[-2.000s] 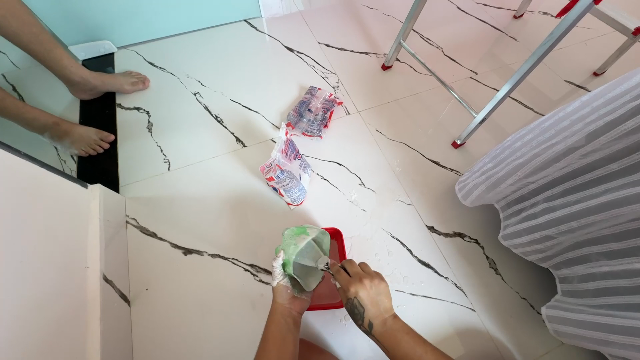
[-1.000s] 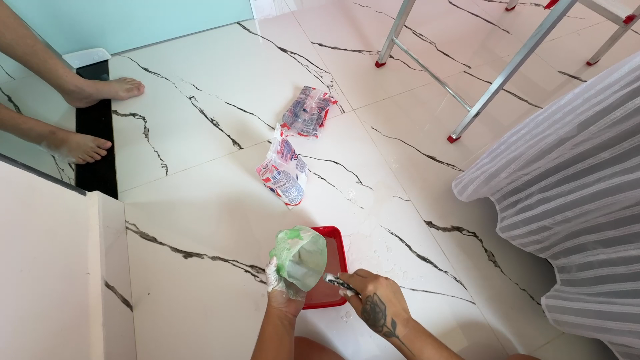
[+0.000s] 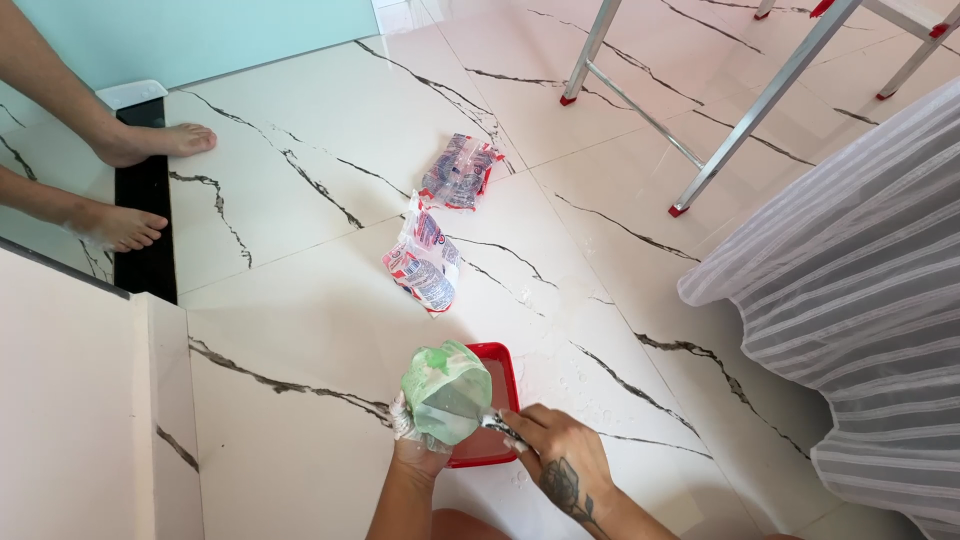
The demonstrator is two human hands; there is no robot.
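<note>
My left hand point(image 3: 412, 427), its fingers smeared white, holds a pale green, flexible bowl-like container point(image 3: 448, 390) from its left side and below. The container is tilted with its opening toward the right. In my right hand point(image 3: 559, 442) is a dark-and-white handle point(image 3: 500, 424) of a tool, whose far end reaches the container's rim; the tip is hidden or too unclear to name. Directly under the container, a red rectangular plastic tray point(image 3: 508, 375) with greyish contents sits on the floor.
Two crumpled plastic packets, a nearer one point(image 3: 426, 262) and a farther one point(image 3: 459, 172), lie on the marble-look tiles. A person's bare feet point(image 3: 135, 225) rest at the left. An aluminium stepladder point(image 3: 757, 112) stands upper right, and a sheer white curtain point(image 3: 847, 300) hangs at the right.
My right hand has drawn the tool back to the right, out from deeper in the container's opening. The left hand keeps its hold on the container.
</note>
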